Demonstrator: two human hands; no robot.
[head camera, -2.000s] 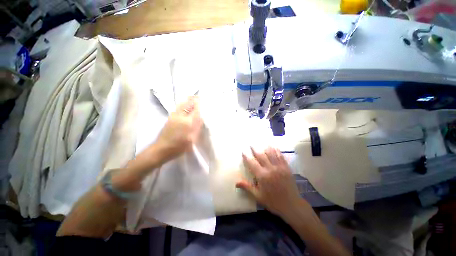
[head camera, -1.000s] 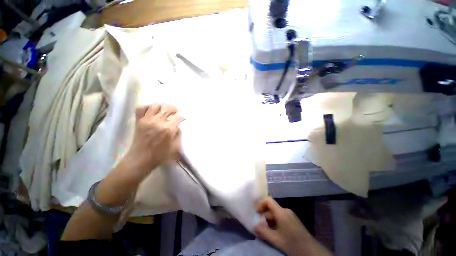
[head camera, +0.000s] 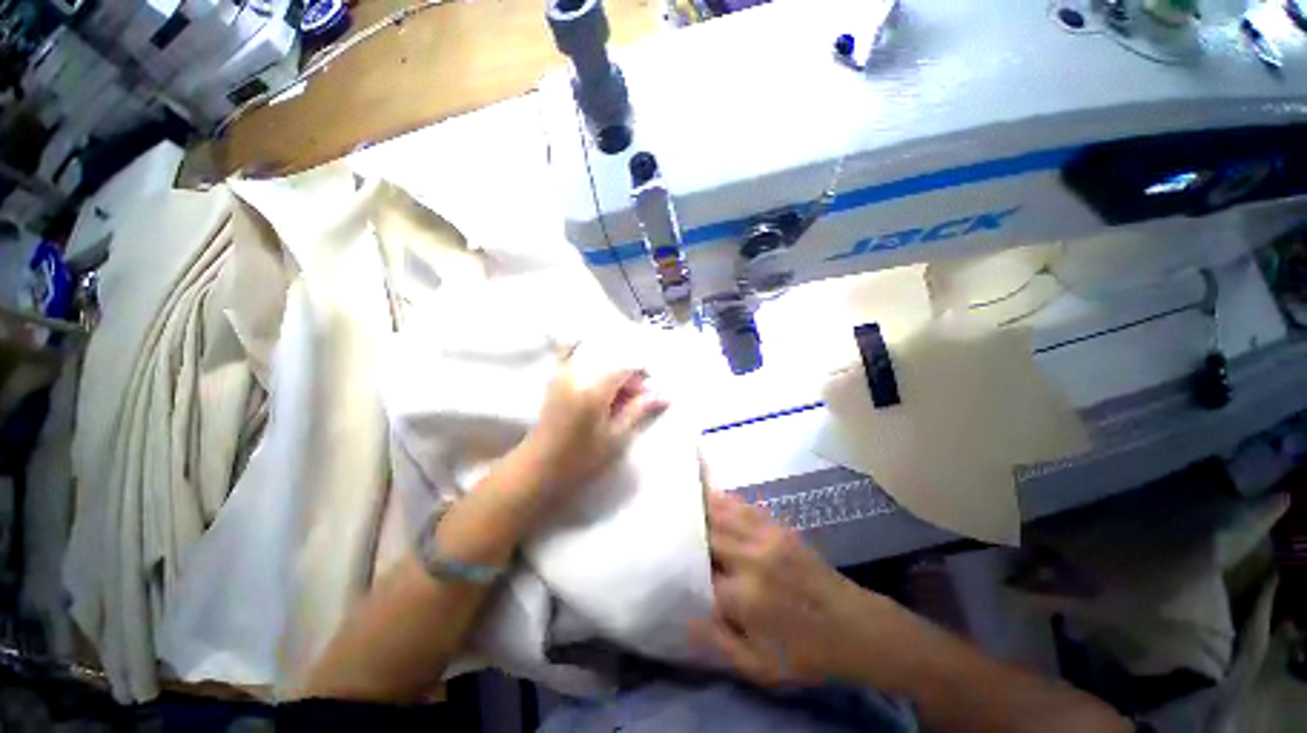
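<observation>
A cream garment panel (head camera: 616, 501) lies bunched on the machine bed, its right edge running down left of and below the presser foot (head camera: 738, 338). My left hand (head camera: 595, 415) is on top of the panel near the needle area, fingers curled, pinching the cloth. My right hand (head camera: 767, 587) is at the panel's right edge by the table front, with the edge between its fingers. The needle area is washed out by the lamp. A beige facing piece (head camera: 960, 430) with a black label (head camera: 876, 365) lies right of the presser foot.
The white sewing machine head (head camera: 917, 143) spans the upper right. Stacked cut panels (head camera: 151, 444) hang in folds at the left. Wooden table (head camera: 387, 79) shows behind. A ruler-marked grey edge (head camera: 846, 504) runs along the front. Cloth hangs below at the right.
The panel's edge has moved up toward the presser foot. My left hand has moved right and my right hand slightly up the edge. The camera view has tilted and shifted.
</observation>
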